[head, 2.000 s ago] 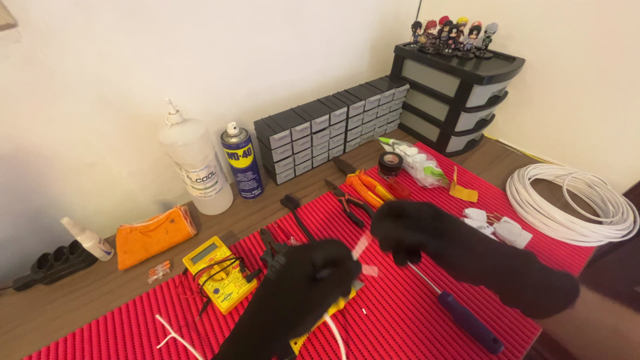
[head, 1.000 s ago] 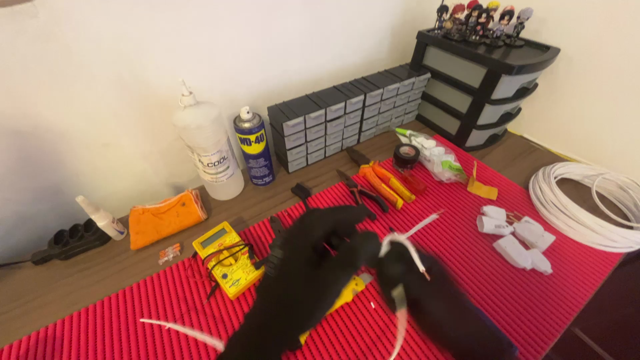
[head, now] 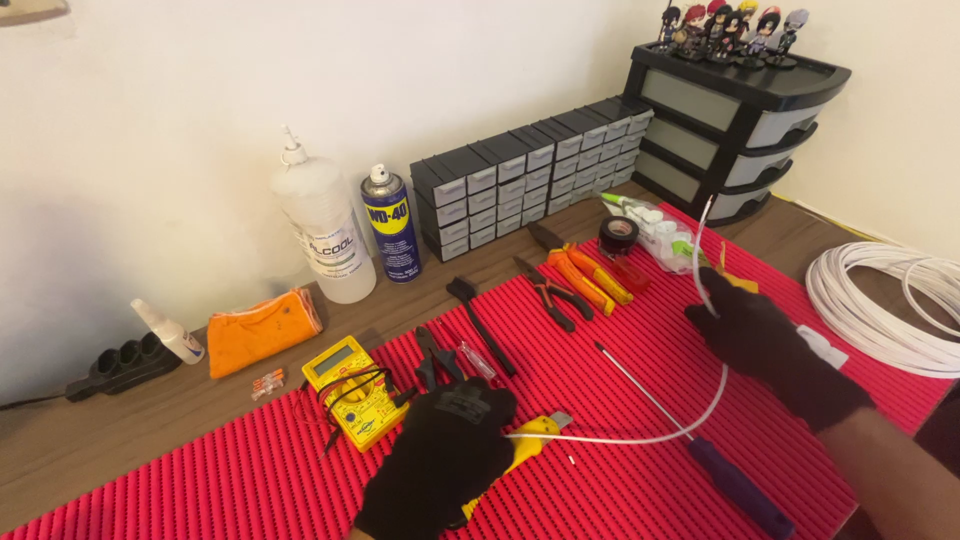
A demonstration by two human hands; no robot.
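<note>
Both hands wear black gloves. My right hand (head: 742, 330) is closed on a white electrical cable (head: 701, 259) near its end, whose stripped tip points up. The cable loops down and left to my left hand (head: 457, 427), which is closed on its other stretch. Under and beside my left hand lies a yellow utility knife (head: 529, 444) with its blade showing. A screwdriver (head: 739, 487) with a dark blue handle rests beneath the cable loop. A yellow multimeter (head: 356, 394) and small dark pliers (head: 435, 360) lie just past my left hand.
On the red ribbed mat (head: 247, 480) are a black brush (head: 480, 326), red-black pliers (head: 555, 296), orange-yellow pliers (head: 589, 277) and black tape (head: 619, 234). Bottles, an orange cloth (head: 262, 330) and drawer units (head: 517, 180) stand behind. A white cable coil (head: 885, 307) lies right.
My hands were close together over the mat; now they are wide apart with the cable stretched in a loop between them. The screwdriver and the knife show more fully than a second ago.
</note>
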